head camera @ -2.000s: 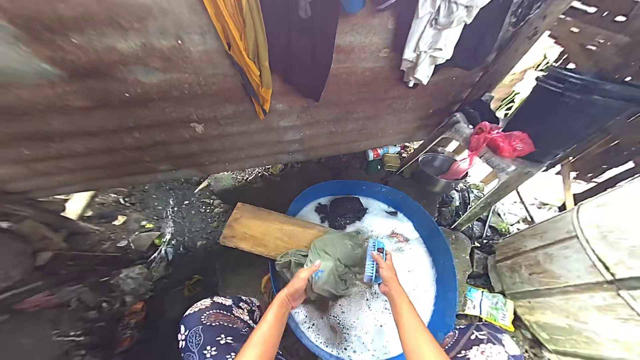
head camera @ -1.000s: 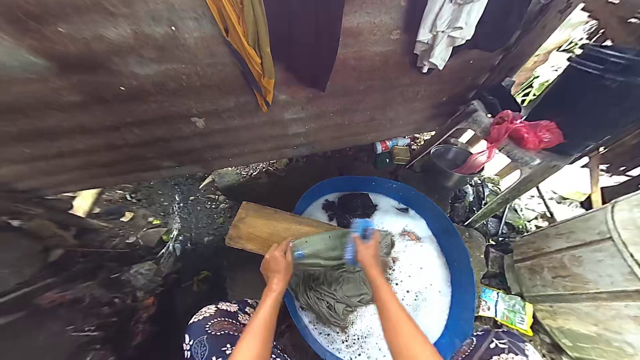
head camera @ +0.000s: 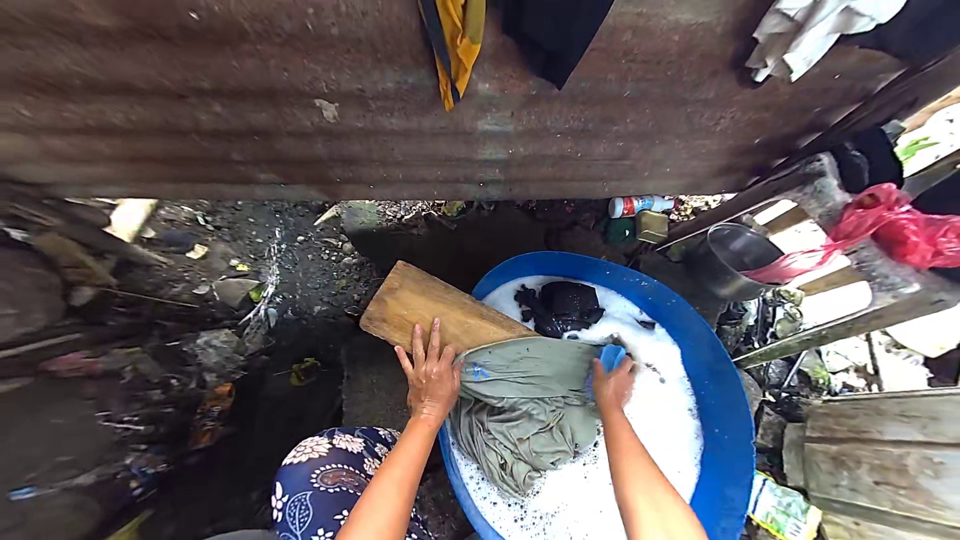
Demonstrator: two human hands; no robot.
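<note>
A grey-green wet garment lies over the lower end of a wooden board, which leans across the rim of a blue plastic tub. My left hand rests spread on the board and the garment's left edge. My right hand grips a blue scrub brush at the garment's right edge; its bristles are mostly hidden. White suds cover the water, and a black cloth lies among them near the far rim.
A rusty corrugated metal sheet stands ahead, with clothes hanging on it. At right are a metal pot, a red plastic bag, a white bottle and a wooden panel. Stony, littered ground lies left.
The garment, bunched up two seconds ago, is now spread over the board's lower end. My left hand has opened flat, and the brush has moved to the garment's right edge.
</note>
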